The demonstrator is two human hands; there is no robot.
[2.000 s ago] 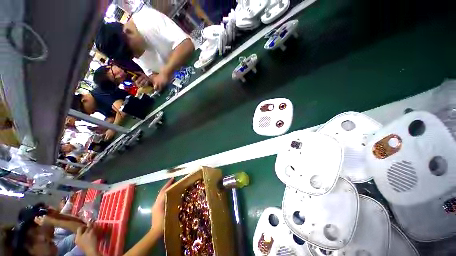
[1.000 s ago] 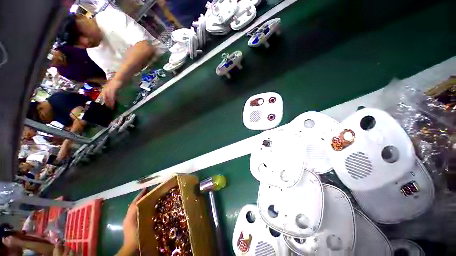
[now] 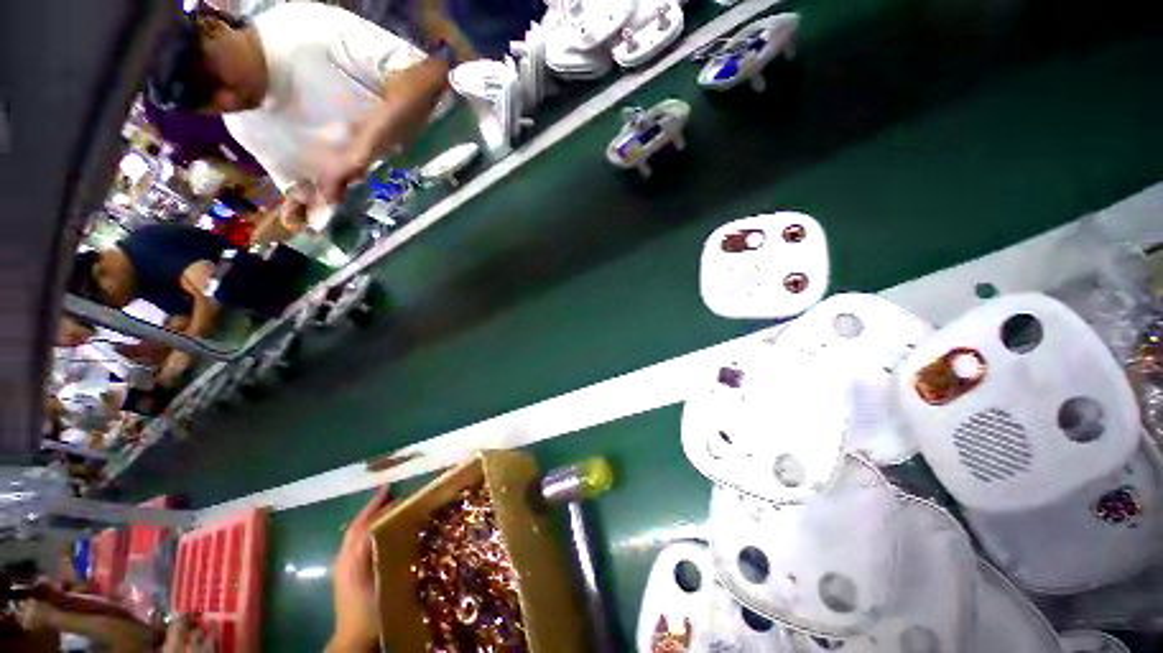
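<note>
My left hand (image 3: 360, 568) is at the left outer wall of the cardboard parts box (image 3: 542, 561), fingers pointing up along it. The box hides part of the hand, so its grip is unclear. The box holds many small copper-coloured pieces (image 3: 466, 574). My right hand is not in view. White housing covers (image 3: 816, 549) lie in an overlapping pile to the right. The upper right cover (image 3: 988, 447) shows a coppery insert around one hole. Another cover (image 3: 746, 293) lies on the green belt with coppery spots at three holes.
A mallet (image 3: 580, 482) with a yellow-green end lies right of the box. Red compartment trays (image 3: 219, 580) and a neighbour's hands are at far left. Pale rails edge the belt (image 3: 536, 306). Part-built units (image 3: 648, 137) stand on it. A person in white sits across. Crumpled plastic (image 3: 1107, 262) is at right.
The view has shifted. Relative to the pile, the belt cover and part-built units have moved up and right. The person across has brought their hands together. My left hand stays by the box.
</note>
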